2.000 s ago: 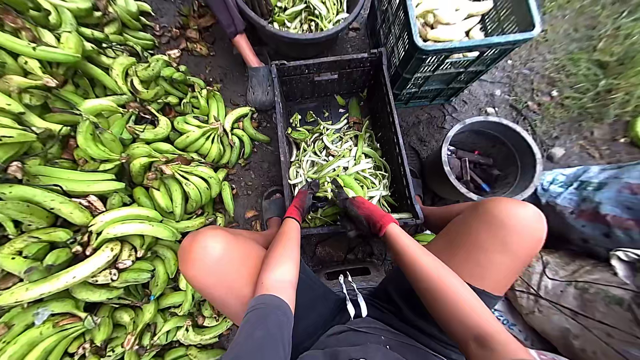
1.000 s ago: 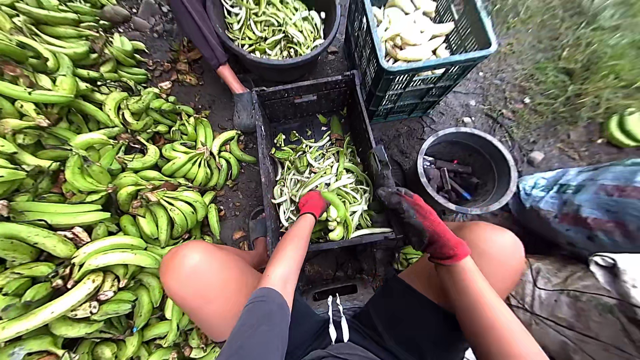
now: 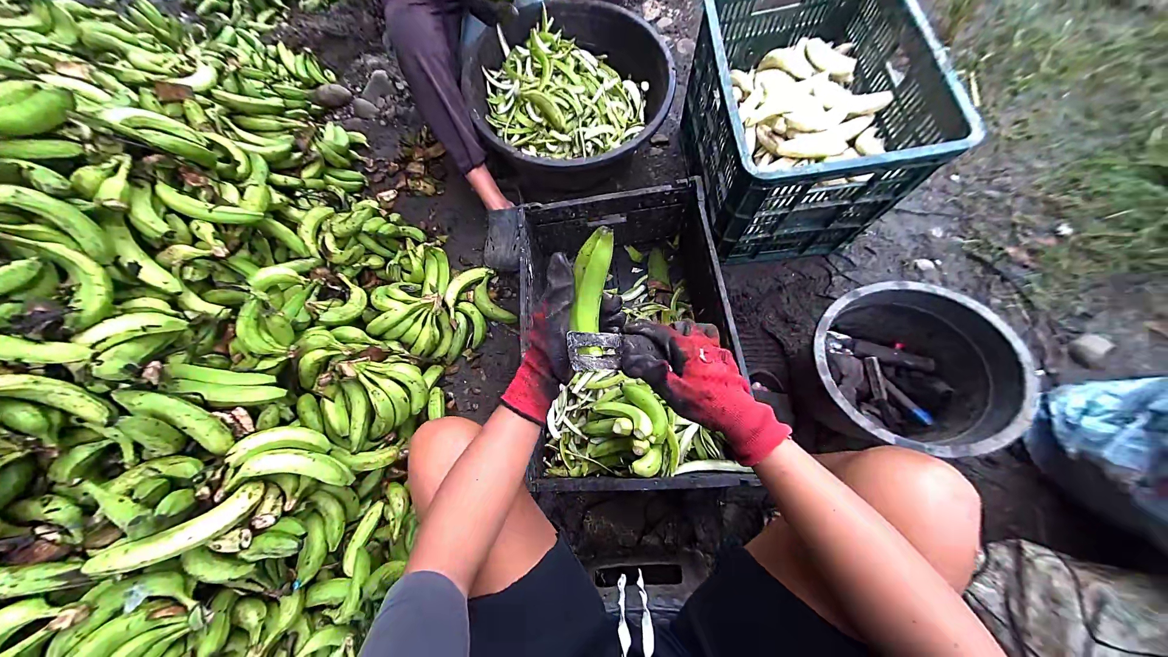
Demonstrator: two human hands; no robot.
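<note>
My left hand (image 3: 550,333), in a red and black work glove, grips a green plantain (image 3: 593,278) that stands nearly upright over the black plastic crate (image 3: 716,274). In my right hand (image 3: 686,370), gloved alike, is a metal-bladed peeler (image 3: 595,350), its blade across the lower part of the plantain. Below my hands in the crate lie a bunch of green plantains (image 3: 639,420) and many strips of peel (image 3: 570,411). My fingers partly hide the peeler's handle.
Piled green plantains (image 3: 182,365) spread over the left. Beyond the crate are a black tub of peels (image 3: 671,91) and a green crate (image 3: 972,137) of peeled plantains (image 3: 812,100). A bucket with tools (image 3: 1027,365) stands right. Another person's leg (image 3: 429,82) is beside the tub.
My left hand has risen from the peels with a green plantain in it. My right hand has moved in from the crate's right edge to the plantain. A plantain bunch now shows plainly in the crate.
</note>
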